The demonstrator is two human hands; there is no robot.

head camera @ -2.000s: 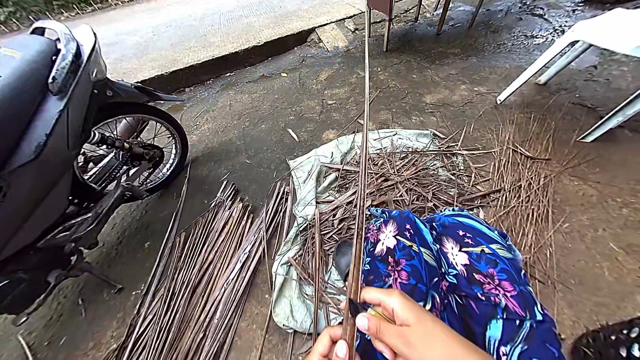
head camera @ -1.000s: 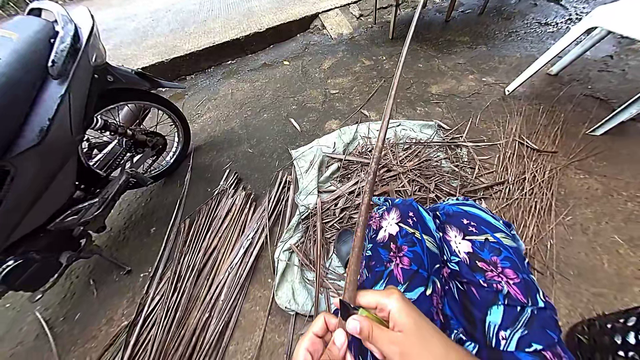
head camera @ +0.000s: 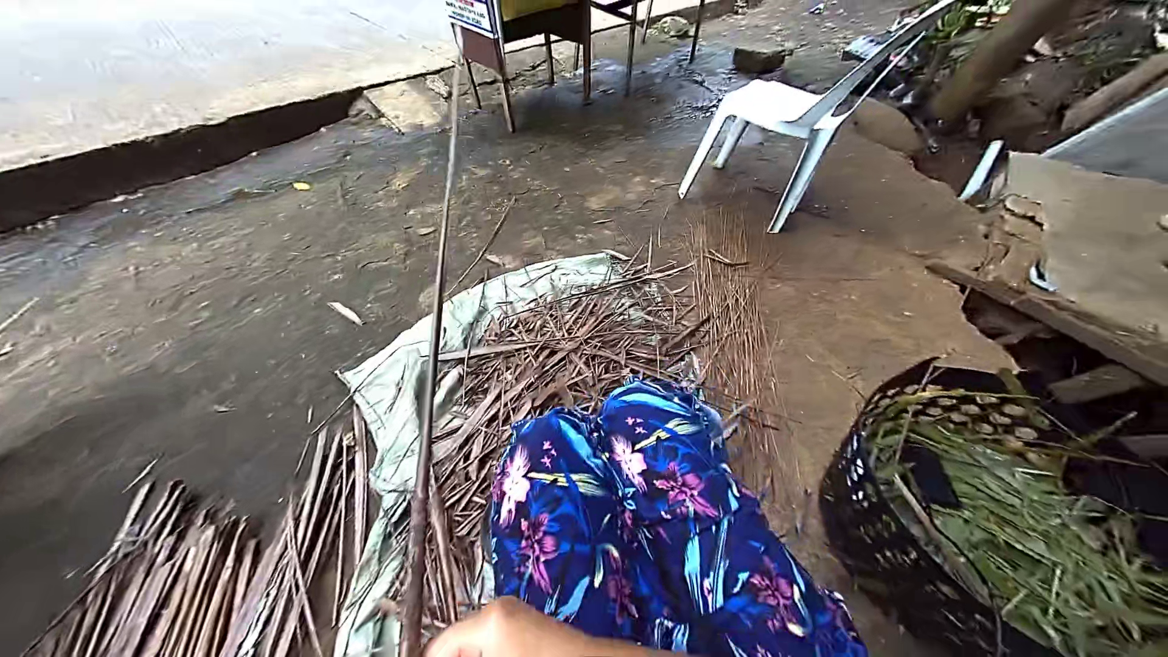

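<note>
A long, thin brown palm leaf strip [head camera: 429,392] stands almost upright in view, its lower end beside my right hand [head camera: 520,630] at the bottom edge. Only the back of that hand shows; its fingers are cut off by the frame. My left hand is out of view. Dry brown scraps [head camera: 557,356] cover a pale green woven sack [head camera: 401,365] in front of my knees. Thin bare midribs [head camera: 735,319] lie spread to the right of the sack. Long dried leaf strips [head camera: 192,566] are piled at the lower left.
A black basket [head camera: 844,484] with green grass-like leaves stands at the right. Beyond the midribs is a white plastic chair [head camera: 776,105]. A brown stand with a sign [head camera: 484,46] is near the concrete road edge [head camera: 228,128]. Broken slabs and boards [head camera: 1058,310] lie far right.
The view has swung right and up, so the motorcycle is out of frame and the basket shows. Both hands showed at the strip's base earlier; now just part of the right one does.
</note>
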